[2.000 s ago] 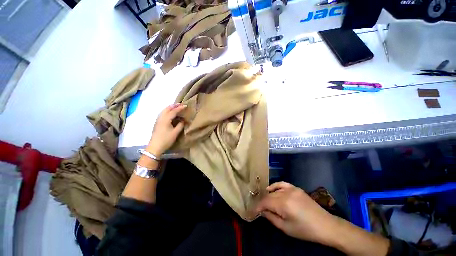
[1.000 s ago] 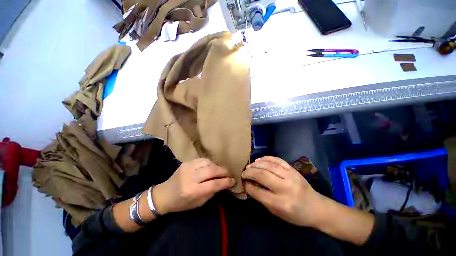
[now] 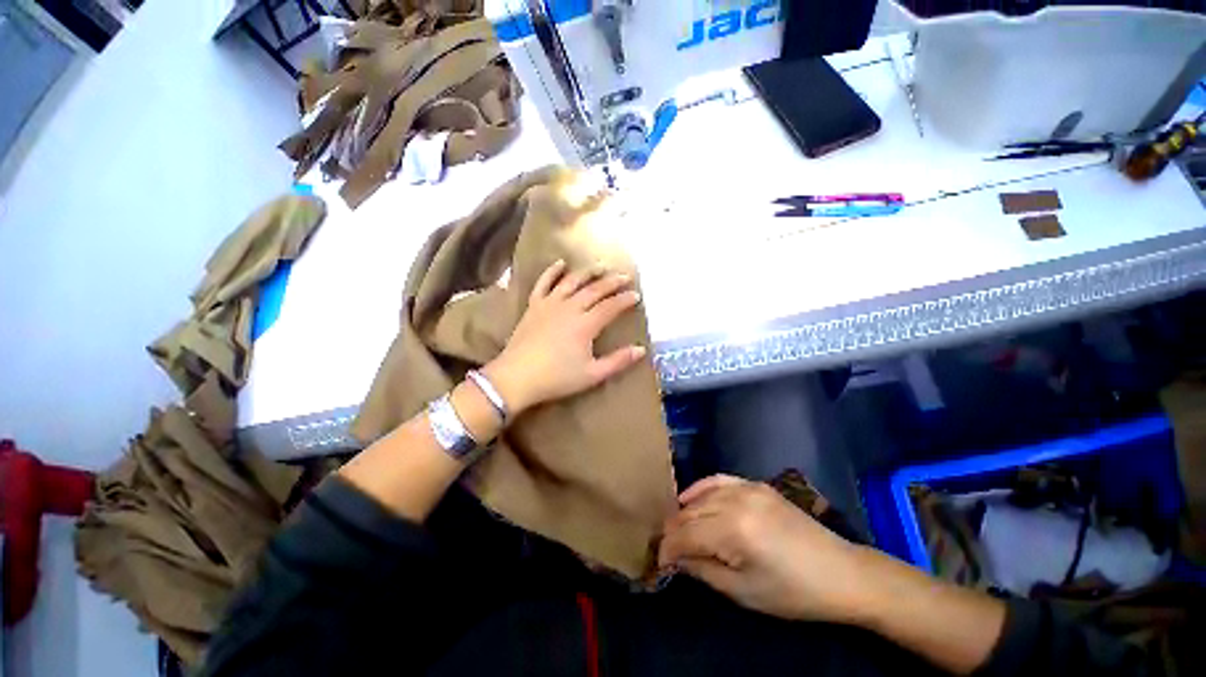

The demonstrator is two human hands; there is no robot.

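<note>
The khaki-brown garment panel (image 3: 582,450) runs from under the lit needle area of the white sewing machine (image 3: 661,53) over the table's front edge towards my lap. My left hand (image 3: 562,337) lies on top of the panel with its fingers spread, pressing it on the table near the needle. My right hand (image 3: 747,542) pinches the panel's right edge at its lower end, off the table. The presser foot (image 3: 608,176) is small and blurred by glare; the needle cannot be made out.
Brown cut strips (image 3: 430,93) lie at the back left. Khaki pieces (image 3: 179,516) hang at the left. Thread snips (image 3: 840,205), a black phone (image 3: 813,103) and two brown swatches (image 3: 1032,202) lie right of the needle. A blue crate (image 3: 1032,450) stands below right.
My left hand has moved from the panel's lower end up onto the cloth near the needle. My right hand still pinches the lower edge, slightly lower. The camera view has shifted.
</note>
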